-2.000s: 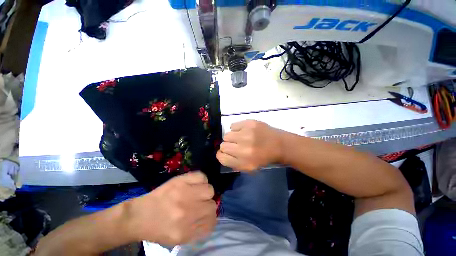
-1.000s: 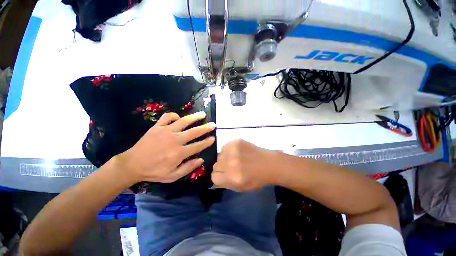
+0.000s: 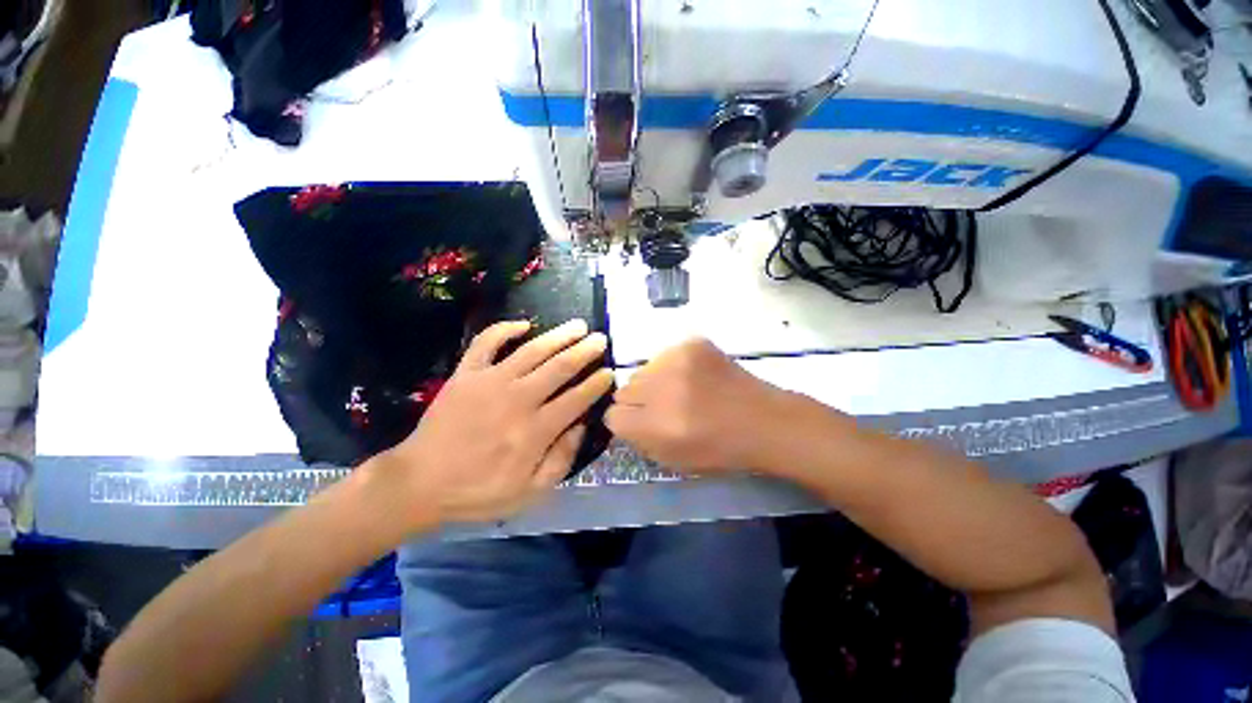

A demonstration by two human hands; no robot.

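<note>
The black floral garment piece [image 3: 398, 295] lies on the white machine table, its right edge under the needle area of the white JACK sewing machine [image 3: 851, 137]. My left hand [image 3: 508, 412] lies flat on the lower right part of the piece, fingers a little spread. My right hand [image 3: 700, 405] is closed, its fingertips pinching the piece's right edge just beside my left fingers. The presser foot [image 3: 599, 250] is small and partly hidden by the machine head.
A tangled black cord [image 3: 872, 254] lies under the machine arm. Snips [image 3: 1103, 343] and orange-handled scissors [image 3: 1197, 350] lie at right. A black floral bundle [image 3: 295, 62] is at upper left. A grey ruler [image 3: 220, 486] runs along the front edge. Floral cloth [image 3: 872, 604] hangs below the table.
My left hand has moved from a fist near the front edge to flat on the cloth. The piece's lower end no longer hangs over the table edge. The view has shifted.
</note>
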